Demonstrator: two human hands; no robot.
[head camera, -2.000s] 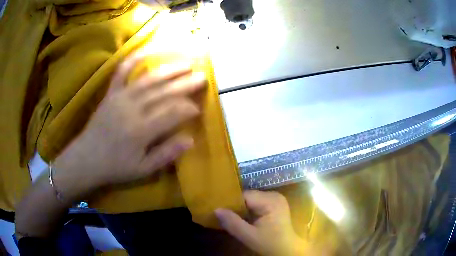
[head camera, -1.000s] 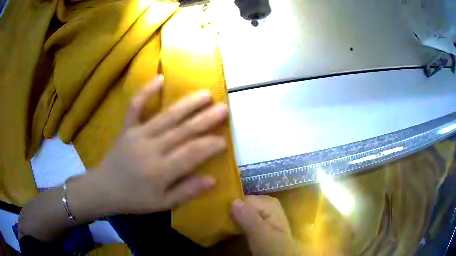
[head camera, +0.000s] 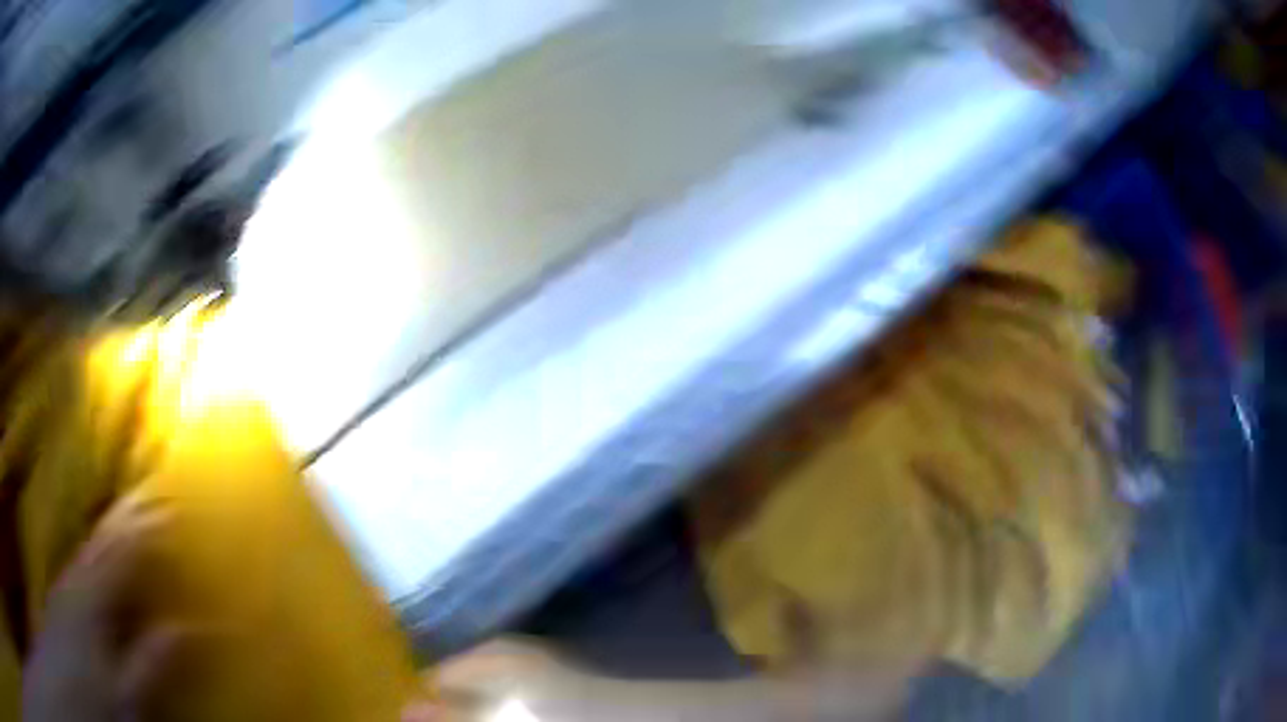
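Note:
The picture is blurred. A mustard-yellow cloth panel (head camera: 268, 564) lies at the lower left, running up to the glare of the machine lamp (head camera: 332, 240). My left hand (head camera: 99, 621) is on the cloth at the lower left edge, partly cut off and blurred. My right hand (head camera: 487, 677) is at the bottom edge, at the cloth's lower right corner; its fingertips are blurred and partly cut off. The needle area is hidden by glare and blur.
The pale machine bed (head camera: 565, 155) meets the white table (head camera: 607, 339) along a dark line. A grey measuring strip (head camera: 565, 529) follows the table edge. A yellow cloth heap (head camera: 932, 494) lies beyond that edge, with blue shapes at the right.
The view has swung right and tilted, so the cloth and both hands now sit lower and further left. More of the yellow heap and the right side shows.

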